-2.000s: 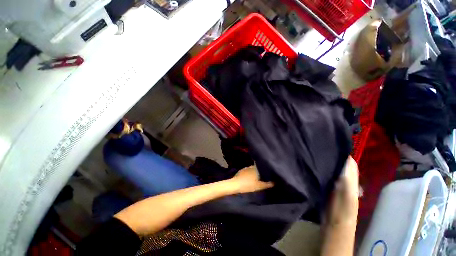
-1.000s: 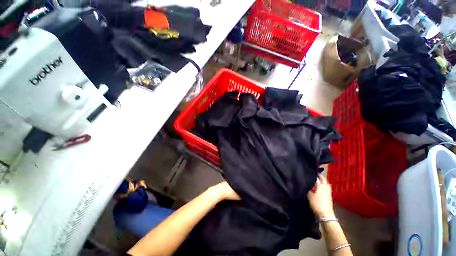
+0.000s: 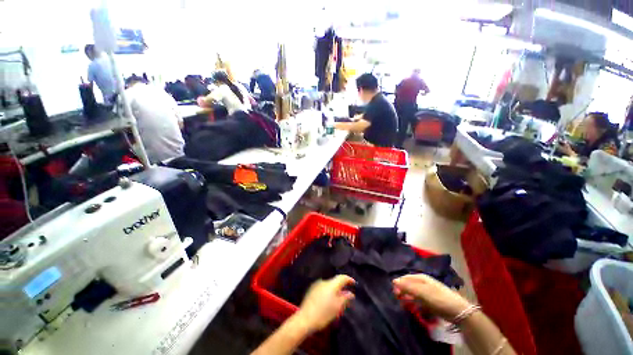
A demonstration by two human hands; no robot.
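Observation:
Black garment pieces [image 3: 371, 277] lie heaped in and over the rim of a red plastic basket [image 3: 267, 295] beside the table, and hang toward me. My left hand [image 3: 329, 302] is at the left part of the cloth, fingers curled at its edge. My right hand [image 3: 425, 294] is at the right part, fingers bent onto the cloth, with bracelets on the wrist. Both hands appear to pinch the cloth; the fingertips are partly blurred.
A white Brother machine [image 3: 104, 243] stands on the white table [image 3: 201, 305] at left, with red-handled snips [image 3: 139, 301] and a parts tray [image 3: 233, 227]. More red baskets [image 3: 371, 170], a cardboard box [image 3: 448, 194] and a dark cloth pile [image 3: 531, 208] stand beyond. Several people sit or stand further back.
The view has tilted up, showing the workshop. The cloth has moved further over the basket, and my hands have come closer together at the basket.

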